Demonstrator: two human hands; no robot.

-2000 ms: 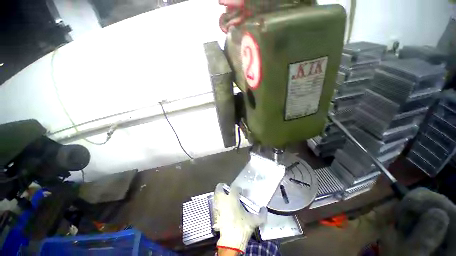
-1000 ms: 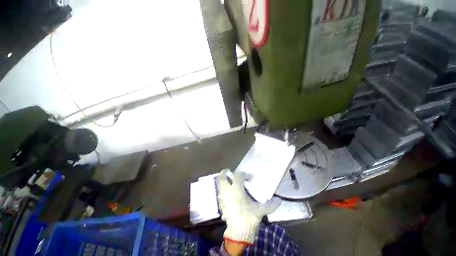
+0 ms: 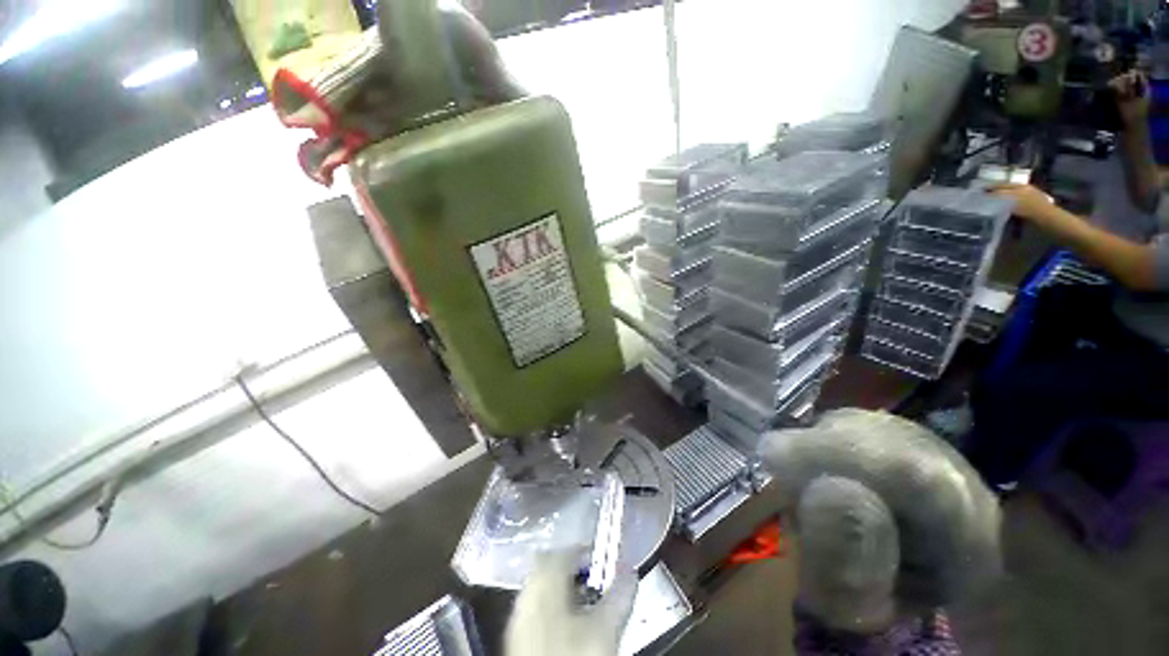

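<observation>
An aluminium workpiece (image 3: 513, 523) lies tilted over the round machine table (image 3: 647, 497), under the green drill press head (image 3: 494, 269). My left hand (image 3: 573, 613), in an off-white glove, is blurred at the bottom edge and holds the workpiece's near right side. The spindle (image 3: 564, 449) shows just above the workpiece; the bit's tip is hidden. My right hand (image 3: 891, 519), in a greyish glove, is large and close at right, fingers curled. The feed lever (image 3: 660, 344) runs from the head towards it; the grip end is hidden by the hand.
Tall stacks of ribbed workpieces (image 3: 785, 276) stand right of the machine. A ribbed piece (image 3: 703, 472) lies beside the table, another (image 3: 430, 634) at lower left. A shallow tray (image 3: 656, 613) and an orange-red item (image 3: 756, 545) are near the bench edge. A person's arm (image 3: 1090, 237) shows at right.
The view has swung right and up, bringing the stacks and another person into view. The blue crate has left the picture. The workpiece now lies further over the round table, and my right hand shows clearly.
</observation>
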